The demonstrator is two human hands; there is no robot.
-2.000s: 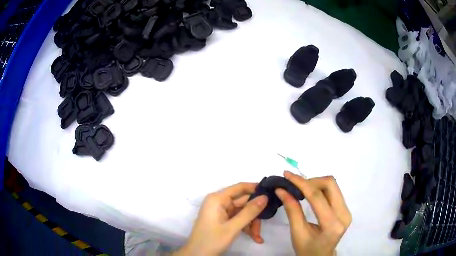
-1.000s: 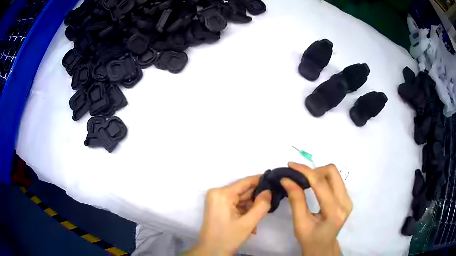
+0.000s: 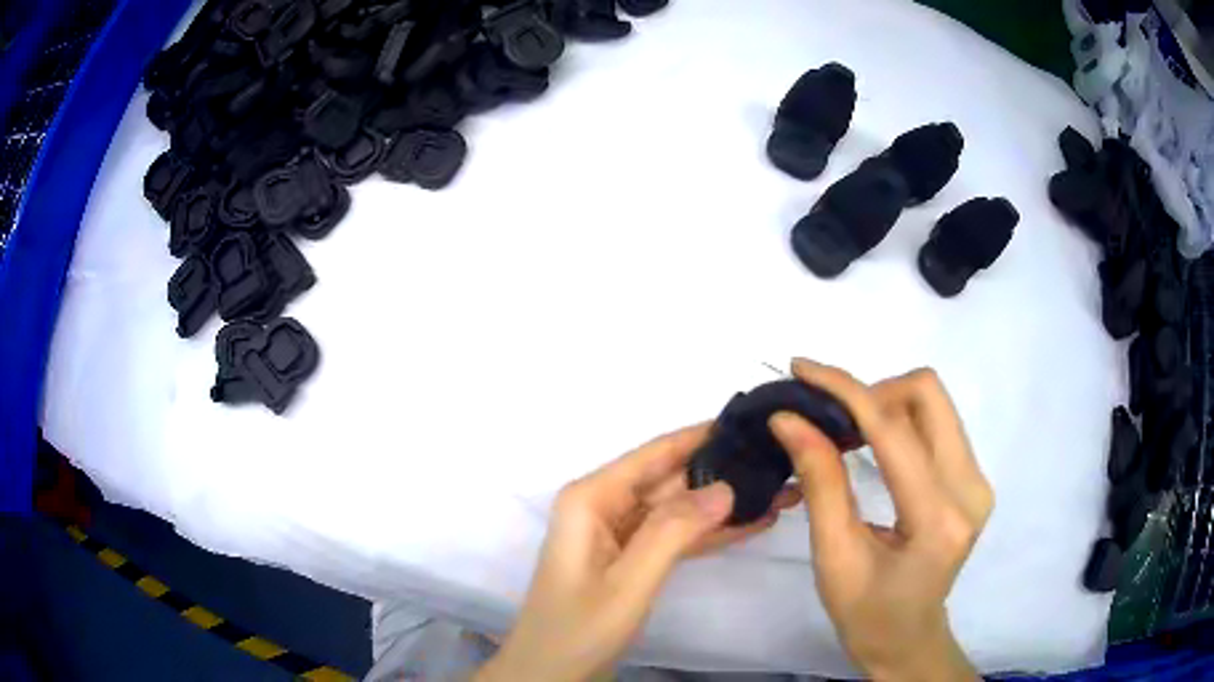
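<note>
My left hand and my right hand both hold a black molded part above the white sheet at the lower centre. My left thumb presses on its lower end. My right thumb and fingers pinch its curved upper end. Whether it is one piece or two pieces together I cannot tell. The thin needle tip shows just above my right fingers; its green hub and the bottle are hidden.
A large heap of black base parts lies upper left. Several joined parts stand at upper right. A narrow pile of black pieces runs along the right edge, beside clear plastic bags. A blue crate rim is at the left.
My hands and the held part have moved up and slightly right, and the part shows more of its face. The needle's green hub, visible before, is now covered by my right hand.
</note>
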